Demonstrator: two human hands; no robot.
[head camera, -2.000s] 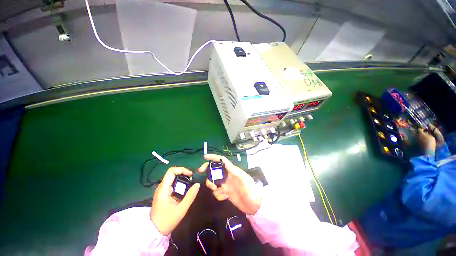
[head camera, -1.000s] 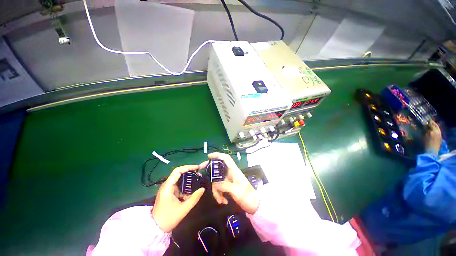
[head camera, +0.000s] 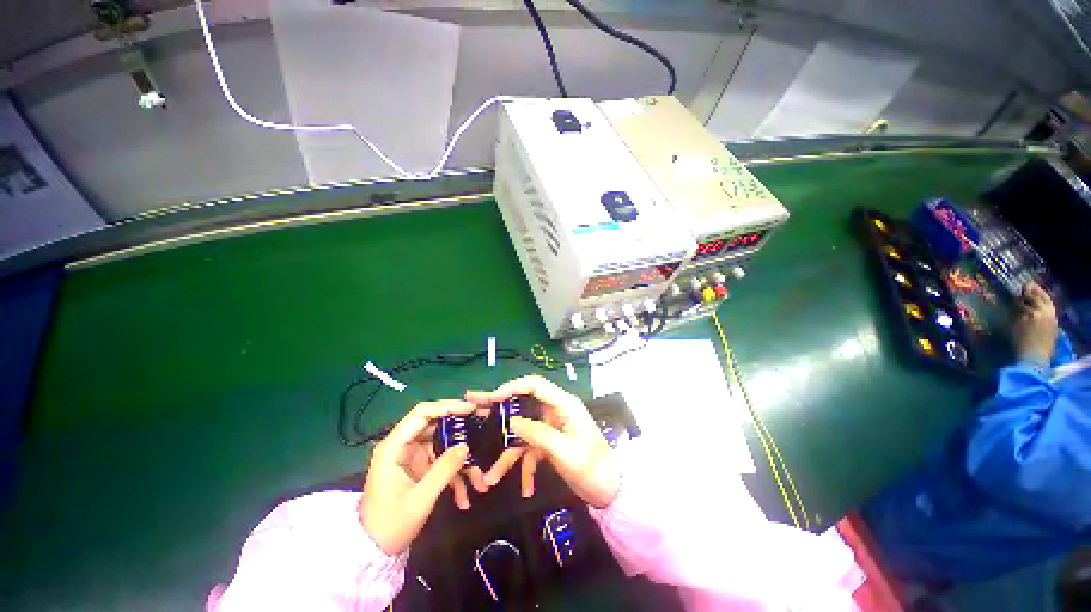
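Note:
My left hand holds a small dark unit with a lit screen, my thumb over its lower part. My right hand holds a similar dark unit with a lit screen, my thumb on it. The two units are side by side, and my fingertips are close together. Below my hands a black tray holds more dark units; one shows blue light, another has a pale curved edge. Part of the tray is hidden by my hands and sleeves.
Two bench power supplies stand ahead. Black leads with white tags lie behind the tray. A white paper sheet and yellow wire lie to the right. Further right, a person's hand in a blue sleeve is near another tray.
The two units have come closer together and my thumbs have moved onto them. Their screens changed from white squares to list-like lines. The other person's hand has shifted.

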